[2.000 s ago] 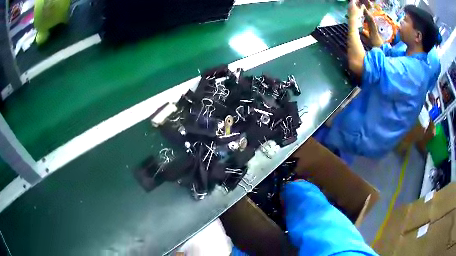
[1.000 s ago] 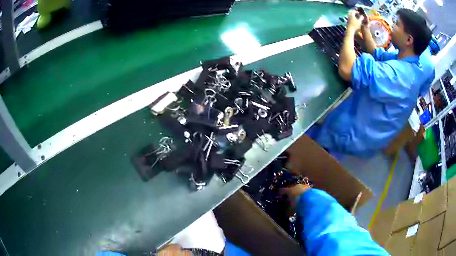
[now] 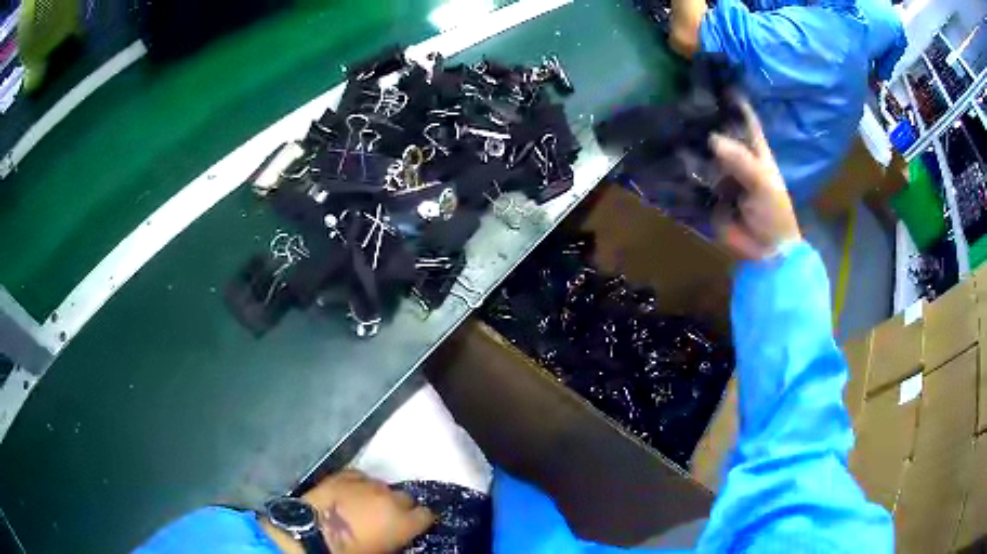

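My right hand [image 3: 754, 184], in a blue sleeve, is raised above the far end of the carton and holds a blurred bunch of black clips [image 3: 676, 146]. My left hand [image 3: 368, 511], with a watch at the wrist, is at the bottom edge, resting by shiny black material with white specks [image 3: 449, 517]; whether it grips this I cannot tell. A heap of black binder clips with silver wire loops [image 3: 433, 184] lies on the green bench. The open carton [image 3: 584, 427] below the bench edge holds many more black clips [image 3: 617, 335].
The green bench [image 3: 162, 433] has a white rail [image 3: 141, 260] behind the heap. A person in blue [image 3: 806, 81] is at the bench, upper right. Brown cartons [image 3: 931, 411] stand at the right. A white sheet [image 3: 424, 438] lies by my left hand.
My right hand has come up out of the carton with a bunch of black clips. My left hand has come further into view at the bottom. The view has shifted.
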